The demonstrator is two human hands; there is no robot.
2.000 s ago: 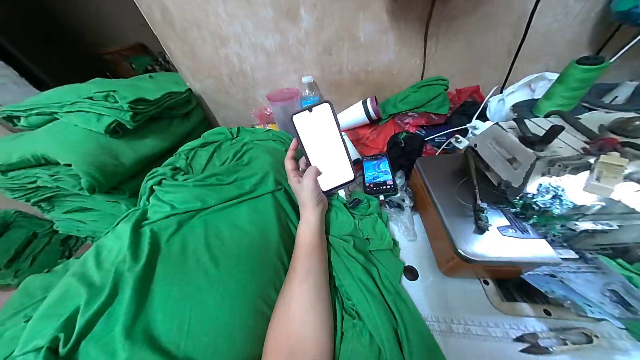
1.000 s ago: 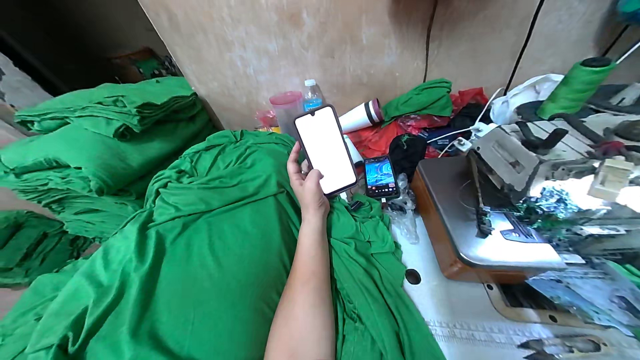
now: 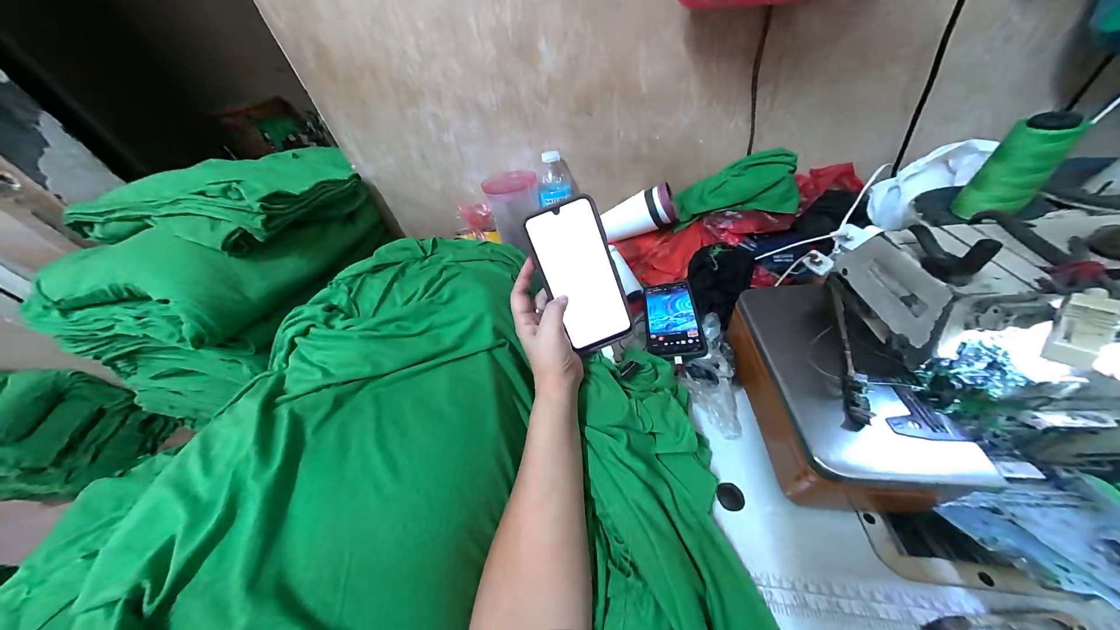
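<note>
My left hand [image 3: 549, 337] grips a smartphone [image 3: 578, 273] by its lower left edge, the thumb in front and the fingers partly hidden behind. Its screen faces me and shows plain white. Just right of it, a second phone [image 3: 672, 319] with a lit, colourful picture lies on the table, a cable at its lower end. Green fabric [image 3: 411, 429] spreads in a large draped heap under and left of my forearm. My right hand is out of view.
Folded green fabric [image 3: 192, 262] is piled at left. Behind the phones stand a pink-rimmed cup [image 3: 510, 206] and a plastic bottle [image 3: 555, 182]. To the right are a sewing machine [image 3: 875, 376], green thread cone [image 3: 1019, 166], white cables and red plastic [image 3: 665, 255]. A wall rises behind.
</note>
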